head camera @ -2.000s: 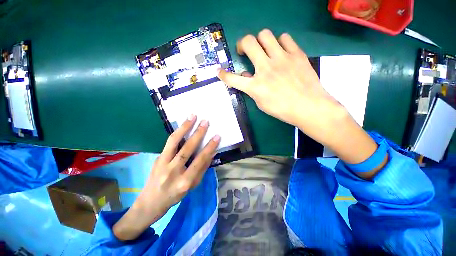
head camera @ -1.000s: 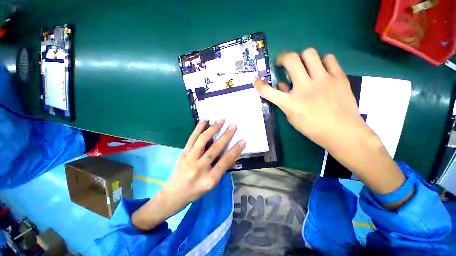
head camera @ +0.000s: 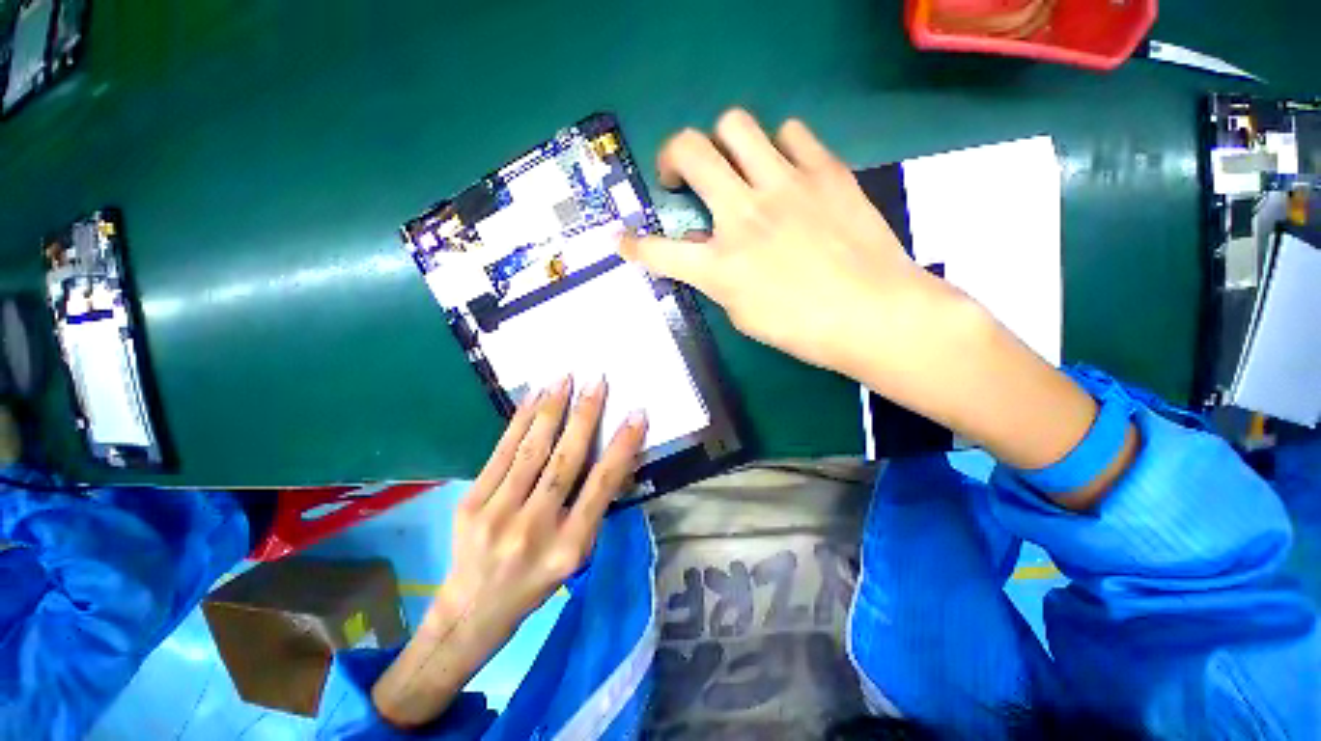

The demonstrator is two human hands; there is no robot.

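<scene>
A half-assembled tablet (head camera: 490, 311) lies tilted on the green mat, its circuit board (head camera: 568, 191) at the far end and its white battery (head camera: 609, 340) at the near end. A dark strip (head camera: 558, 294) crosses between them. My left hand (head camera: 529, 500) lies with its fingertips spread on the battery's lower left part. My right hand (head camera: 790, 246) touches the tablet's right edge near the board with the thumb; its other fingers are curled above the mat. Whether anything small is under the thumb is hidden.
A white sheet with a black band (head camera: 992, 239) lies right of the tablet, partly under my right forearm. A red tray (head camera: 1036, 32) and a thin pointed tool (head camera: 1202, 60) are at the top right. Other tablets lie left (head camera: 105, 355) and right (head camera: 1231, 261). A blue sleeve (head camera: 116, 579) shows at lower left.
The camera view has shifted between frames. Both hands stay in nearly the same places on the tablet, the left on the battery and the right thumb at the right edge.
</scene>
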